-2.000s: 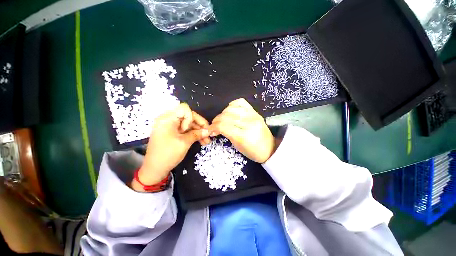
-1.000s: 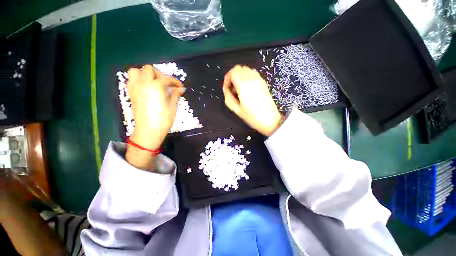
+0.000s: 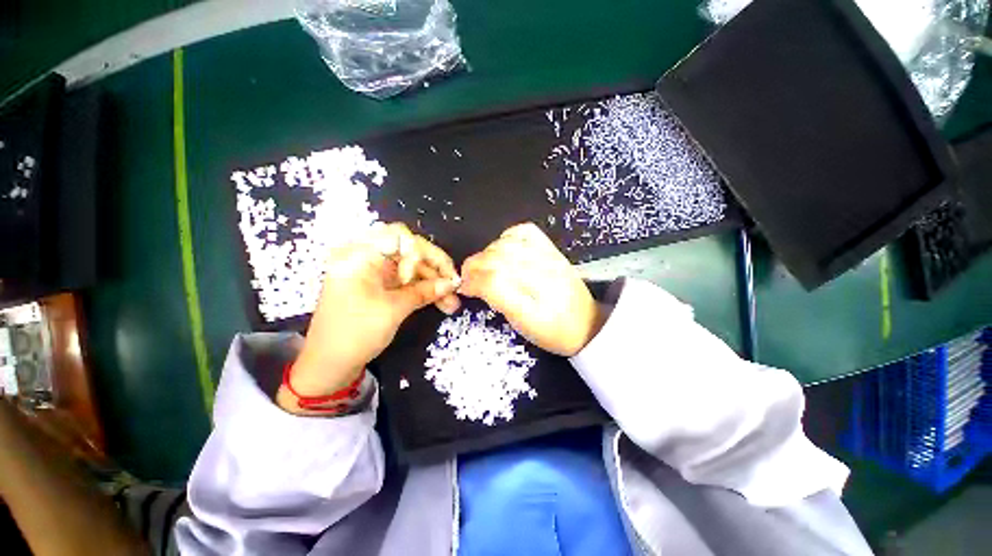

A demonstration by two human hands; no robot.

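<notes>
My left hand [image 3: 375, 291] and my right hand [image 3: 531, 287] meet fingertip to fingertip above the back edge of the small tray [image 3: 419, 426]. A tiny white piece [image 3: 456, 285] shows between the fingertips; my left fingers pinch it. My right fingertips are closed against it; whether they hold a pin is too small to tell. White housings [image 3: 285, 234] lie spread at the left end of the long black tray [image 3: 490, 152]. Metal pins [image 3: 653, 163] are heaped at its right end, a few scattered mid-tray. A heap of small white pieces [image 3: 480, 367] lies in the small tray.
A tilted black tray [image 3: 810, 130] overlaps the long tray's right end. A crumpled clear bag [image 3: 381, 43] lies beyond. A tray of dark parts [image 3: 938, 248] and a blue basket [image 3: 922, 418] are at right. At left are another black tray [image 3: 76, 196], an orange-brown box [image 3: 74, 364] and a person's arm [image 3: 54, 489].
One second ago my left hand was over the white housings and my right hand beside the pins. Both have come back toward me and met at the fingertips, as two seconds ago.
</notes>
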